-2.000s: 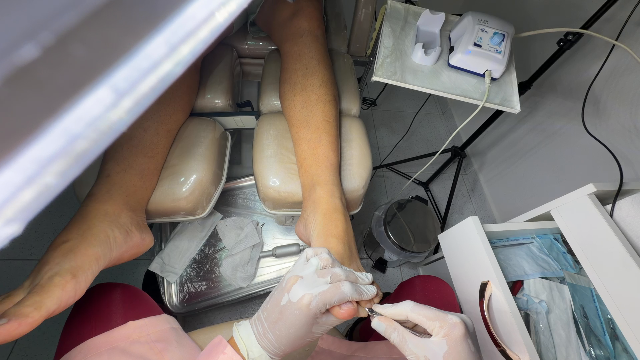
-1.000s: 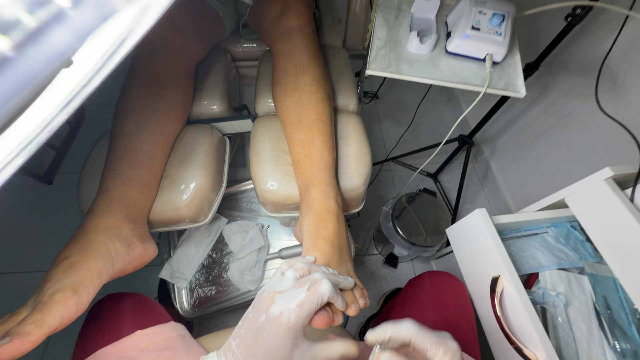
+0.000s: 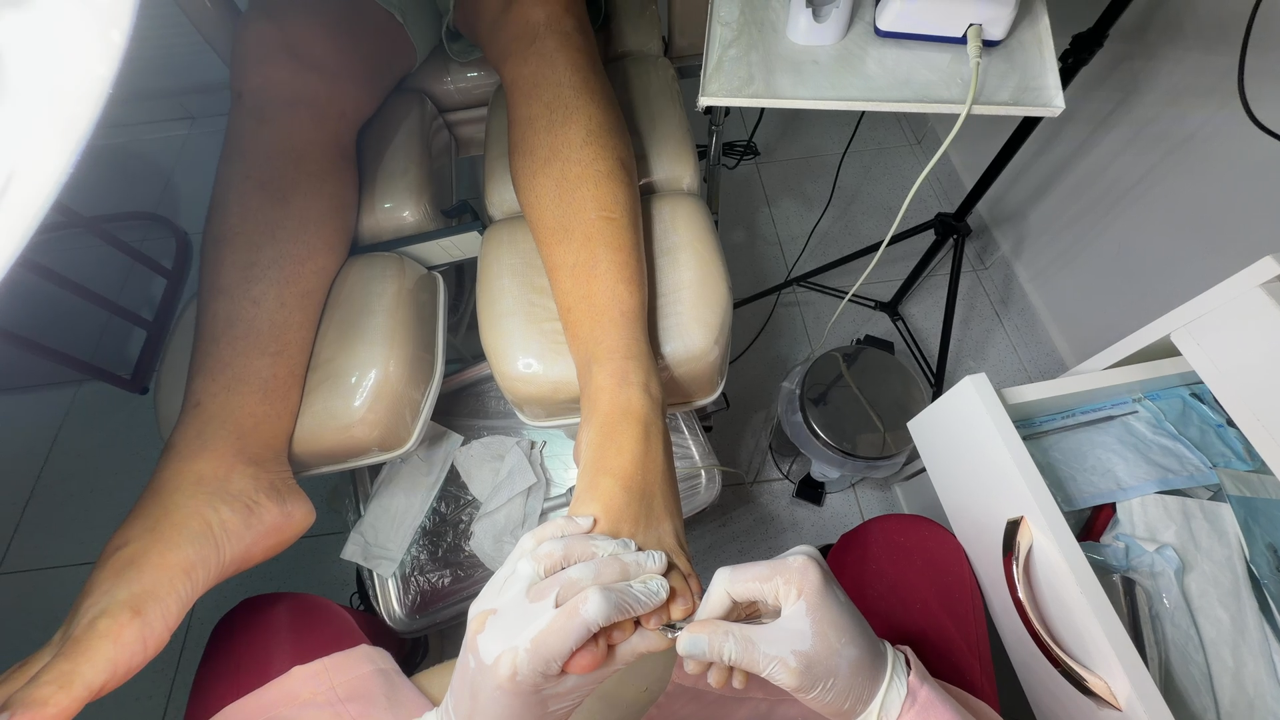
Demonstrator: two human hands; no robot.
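My left hand (image 3: 560,620), in a white glove, is wrapped over the toes of a person's foot (image 3: 625,470). In my right hand (image 3: 790,630), also gloved, is a small metal instrument (image 3: 672,629), pinched between thumb and fingers. Its tip is at the toes, close to my left fingertips; the fingers hide most of it, so its exact kind cannot be told. The leg above this foot rests on a beige padded leg rest (image 3: 690,290). The person's other foot (image 3: 190,540) hangs at the left beside another pad (image 3: 370,360).
A plastic-covered metal tray (image 3: 430,590) with paper wipes (image 3: 500,500) lies beneath the foot. An open white drawer (image 3: 1000,480) of packaged supplies stands at right. Near it are a lidded bin (image 3: 865,405), a black tripod (image 3: 950,225) and a small table (image 3: 880,90) with a corded device (image 3: 945,15).
My right hand has come back up to the toes with the metal instrument; a second ago it was lower, at the frame's bottom edge. My left hand stays on the foot.
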